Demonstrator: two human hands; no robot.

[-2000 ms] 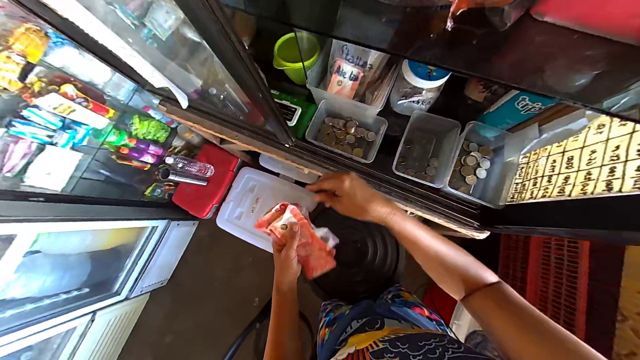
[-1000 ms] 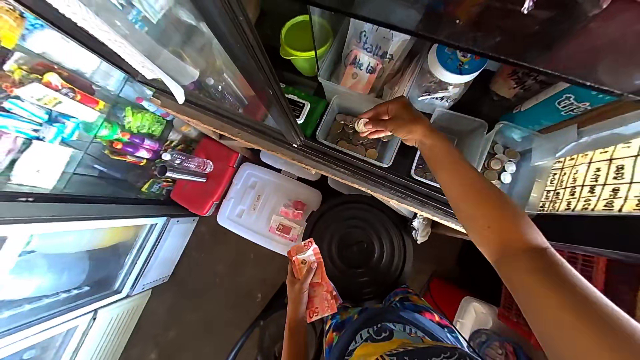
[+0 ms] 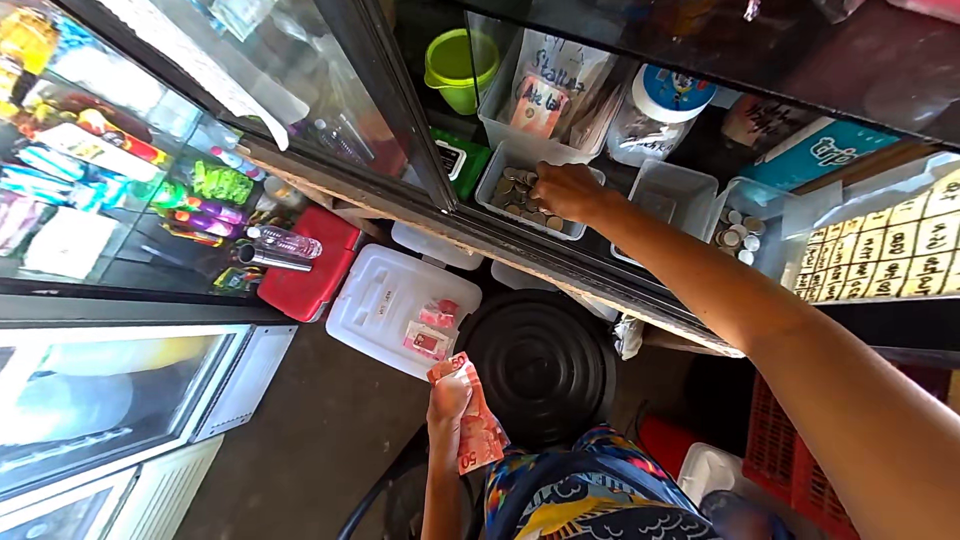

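My left hand [image 3: 448,401] is closed around red banknotes [image 3: 480,427] marked 50, low in the view beside a round black lid [image 3: 536,367]. Inside a clear plastic tub [image 3: 487,169] in the open cabinet, my right hand [image 3: 564,189] has its fingers down among the coins [image 3: 517,196]; whether it grips one is hidden. Just right of that tub stands another clear tub [image 3: 675,176], and beyond it a third holds coins [image 3: 739,232]. Behind the coins, a plastic bin [image 3: 491,112] holds bagged banknotes [image 3: 540,105].
A black-framed glass door [image 3: 390,97] stands left of the coin tubs, near a green bucket [image 3: 461,67]. Below the wooden ledge [image 3: 495,255] are a white lidded box [image 3: 375,300] with small red packets and a red case [image 3: 315,262]. Red crates [image 3: 787,450] stand lower right.
My right hand has gone from beside the left hand, over the ledge, to the coin tub. A second ago it held a coin above the tub; now its fingers are lower among the coins.
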